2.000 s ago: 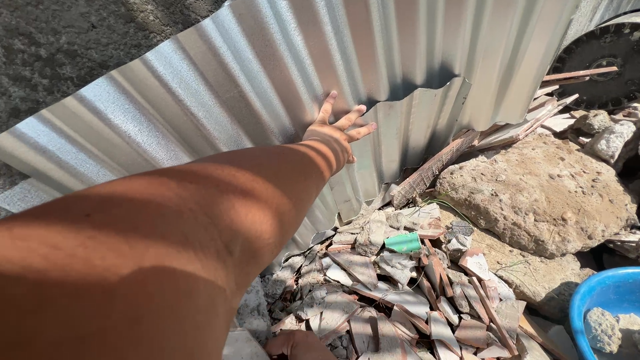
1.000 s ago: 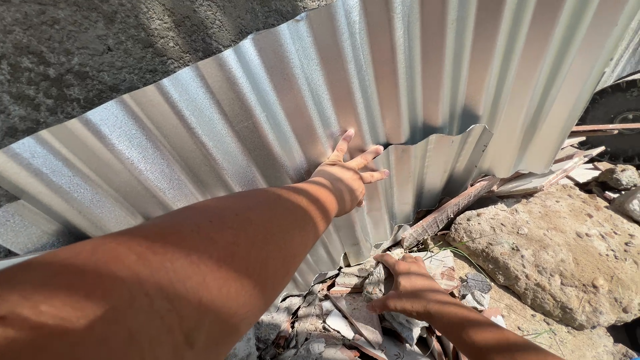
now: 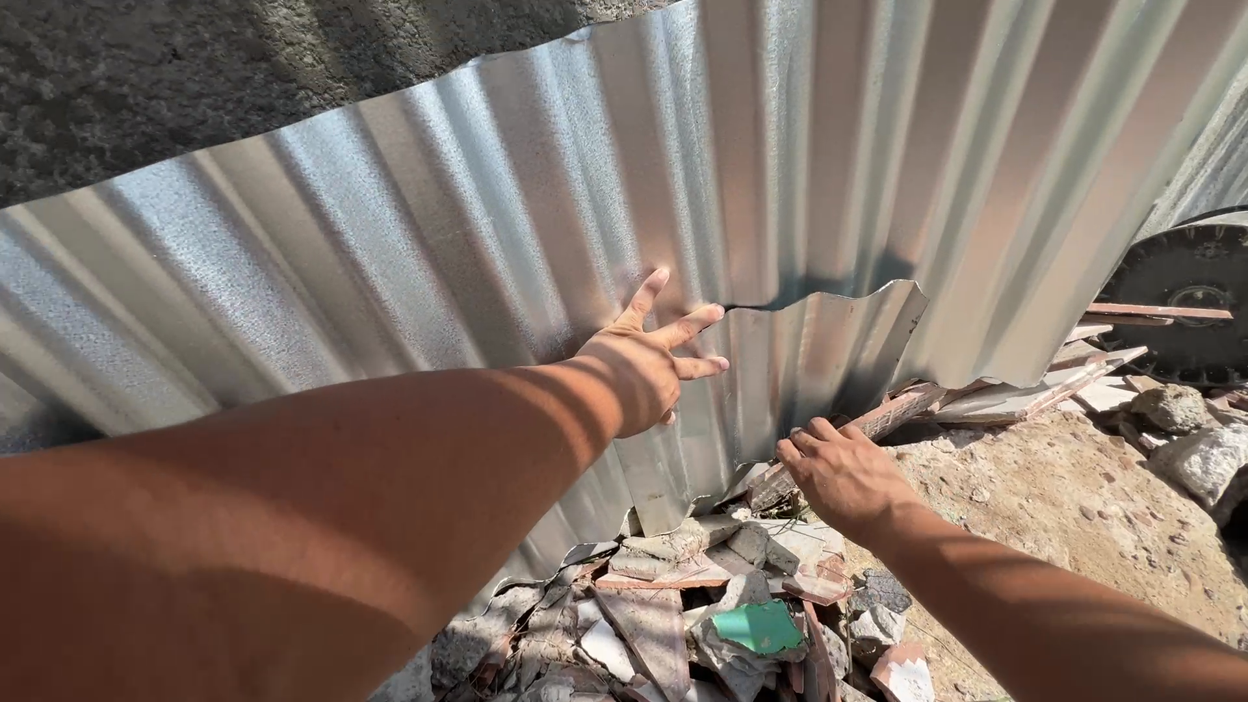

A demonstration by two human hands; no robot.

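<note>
My left hand [image 3: 648, 366] presses with spread fingers on a large corrugated metal sheet [image 3: 487, 234]. Beside its fingertips is the torn upper edge of a smaller corrugated metal piece [image 3: 819, 341], which overlaps the large sheet. My right hand [image 3: 843, 473] rests at the lower edge of that piece, its fingers over a long, narrow strip of debris [image 3: 892, 411]; whether it grips the strip or the metal edge cannot be told. Below both hands lies a heap of broken tile and mortar pieces [image 3: 648, 624], with a green fragment [image 3: 759, 627] on it.
A large rough rock or concrete chunk [image 3: 1063, 507] lies at the right. Behind it are smaller stones [image 3: 1170, 408], thin tile strips [image 3: 1160, 312] and a dark round wheel-like object [image 3: 1180, 283]. A rough grey wall or ground [image 3: 195, 78] borders the sheet at the upper left.
My right hand has come from low by the debris heap up to the lower edge of the smaller metal piece. My left hand stays on the sheet with its fingers spread.
</note>
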